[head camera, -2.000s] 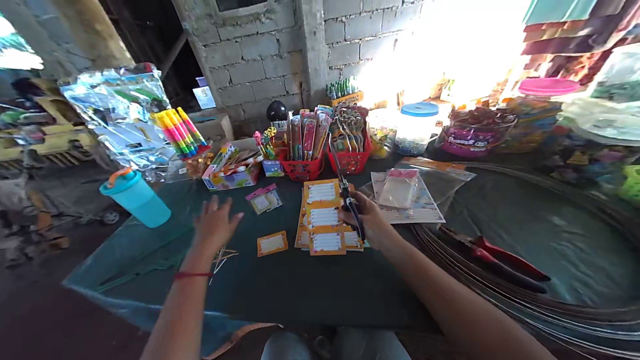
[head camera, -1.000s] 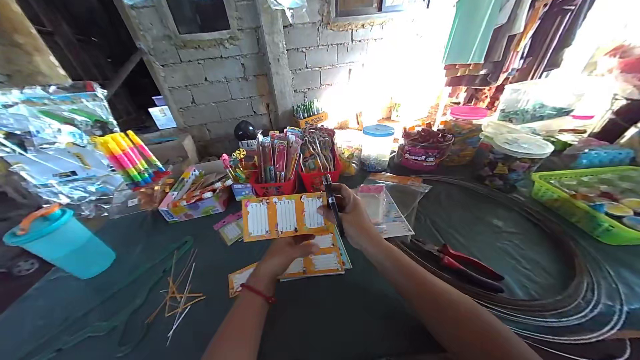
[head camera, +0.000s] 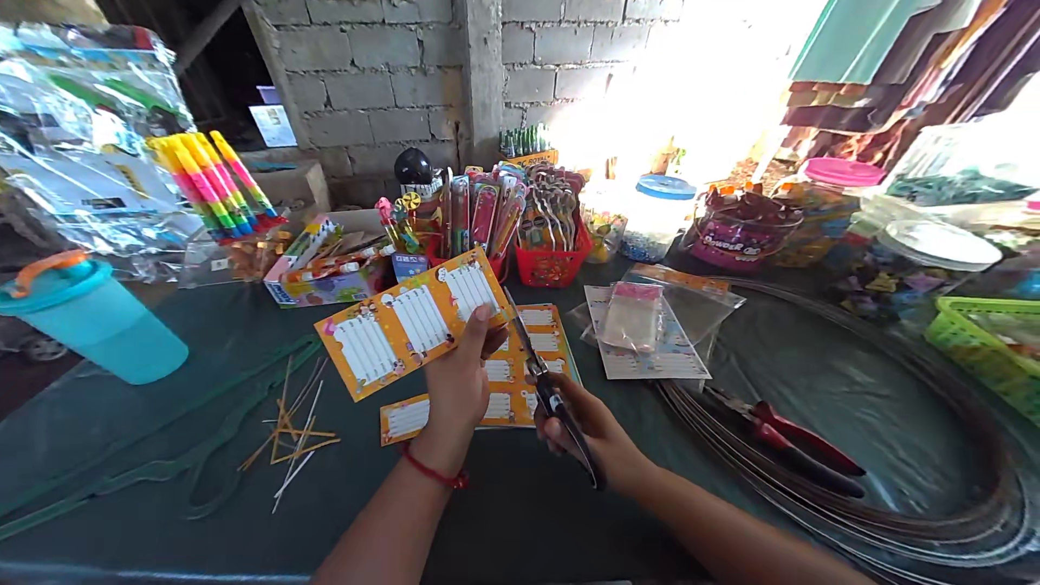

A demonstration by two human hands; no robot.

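Note:
My left hand grips an orange-bordered strip of name labels by its right part, tilted up above the table. In my right hand are black-handled scissors, their blades pointing up beside the strip's right end. Beneath both hands lie more label sheets of the same pattern, and a small cut label rests at their lower left. Thin paper trimmings are scattered left of my left hand. Whether the blades touch the strip, I cannot tell.
Red-handled pliers lie on a large coil of wire at right. Plastic sleeves sit right of the sheets. Behind stand a red basket, a box of small goods and lidded jars. A blue tumbler leans at left.
My left hand, earlier spread with nothing in it, took hold of a label piece and now holds a strip raised to the left. The scissors remain in my right hand.

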